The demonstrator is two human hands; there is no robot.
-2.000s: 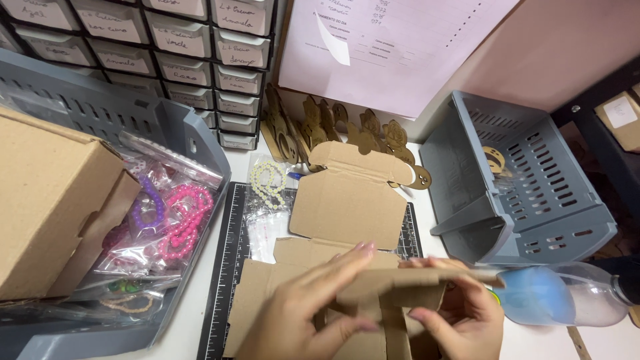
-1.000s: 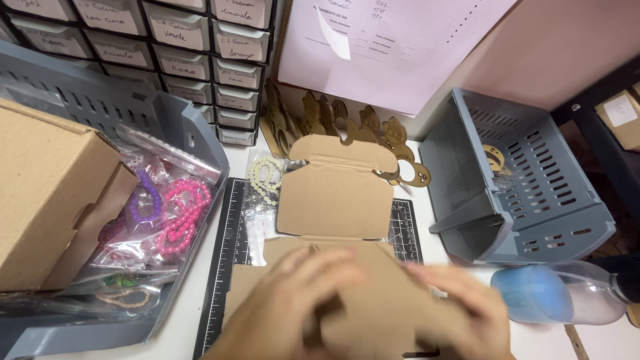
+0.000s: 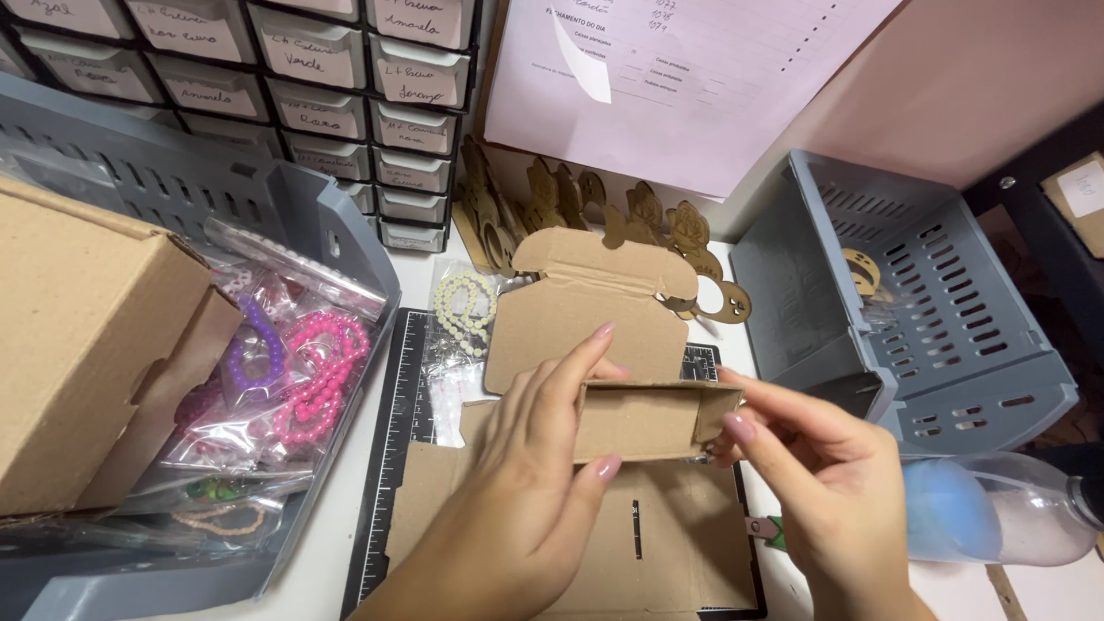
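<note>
A small open cardboard tray (image 3: 642, 423) is held up between my two hands. My left hand (image 3: 526, 466) grips its left end, fingers behind and thumb at the lower edge. My right hand (image 3: 811, 466) pinches its right end between thumb and fingers. Beneath them lies an unfolded cardboard box blank (image 3: 681, 535) with a narrow slot, its lid flap (image 3: 578, 336) standing behind my hands. The blank rests on a black cutting mat (image 3: 379, 483) with white ruler marks. A clear bag with a pale bead strand (image 3: 466, 306) lies left of the flap.
At left, a grey plastic bin (image 3: 345, 233) holds bagged pink beads (image 3: 321, 371) and purple beads (image 3: 259, 349), with a cardboard box (image 3: 78, 345) above. Labelled drawers (image 3: 414, 78) and wooden cutouts (image 3: 642, 211) stand behind. At right are another grey bin (image 3: 957, 345) and a clear bottle (image 3: 992, 509).
The cardboard piece, blurred in my moving hands a second ago, is now a small open tray held up between them. The lid flap behind still stands.
</note>
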